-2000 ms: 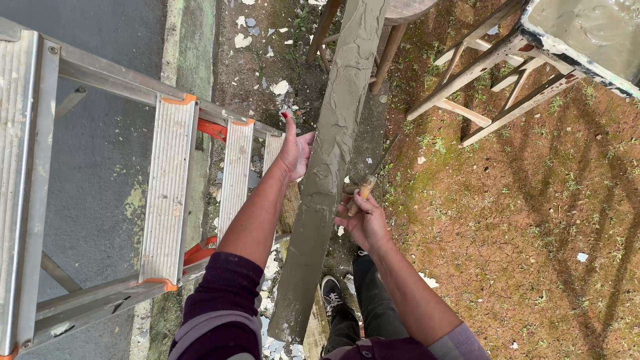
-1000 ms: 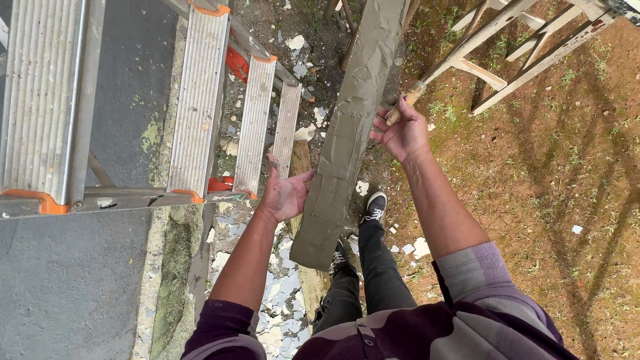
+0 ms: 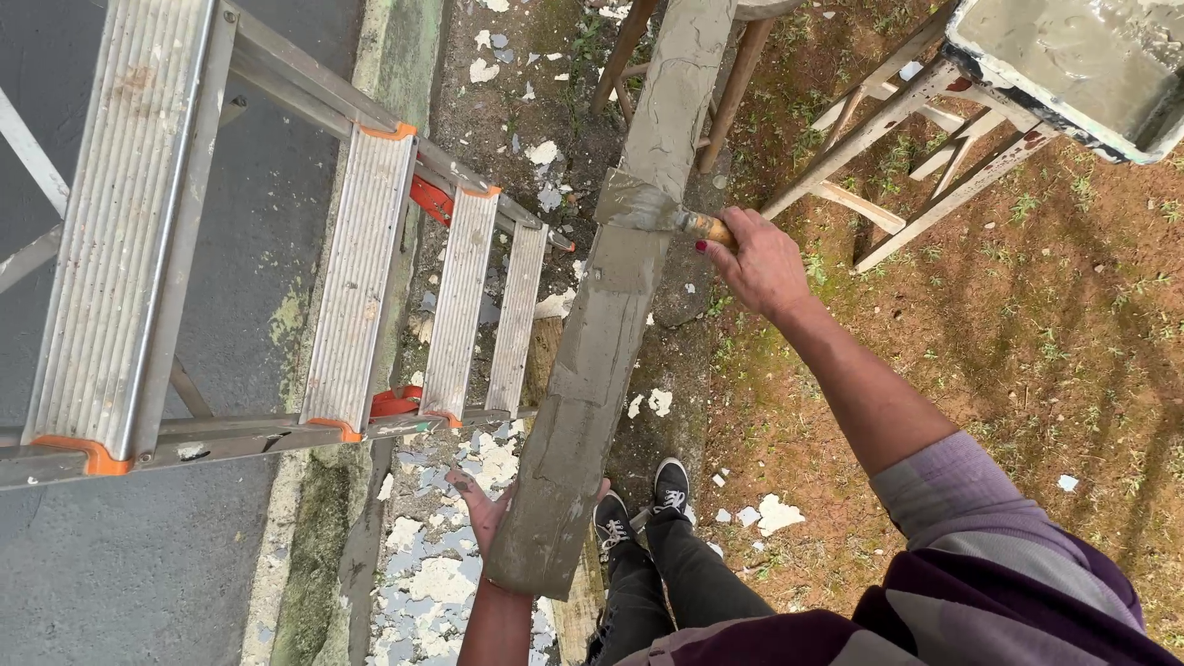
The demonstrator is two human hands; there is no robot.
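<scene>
A long board coated with grey mortar [image 3: 592,351] slants from the top centre down to the lower middle. My right hand [image 3: 760,262] grips the wooden handle of a putty knife [image 3: 638,205], whose smeared blade lies flat on the board's mortar. Near the lower end, my left hand [image 3: 486,507] is under the board, its thumb side showing at the left edge and a fingertip at the right edge. Most of its fingers are hidden beneath the board, which it supports.
An aluminium stepladder [image 3: 356,277] stands close at left. A wooden stool [image 3: 740,88] is under the board's far end. At upper right, a tray of wet mortar [image 3: 1073,60] rests on a paint-stained wooden stool [image 3: 860,157]. Paint flakes [image 3: 439,581] litter the ground around my shoes [image 3: 671,486].
The putty knife's blade has come onto the board in my right hand. My left hand has gone from the board's left side to beneath its lower end.
</scene>
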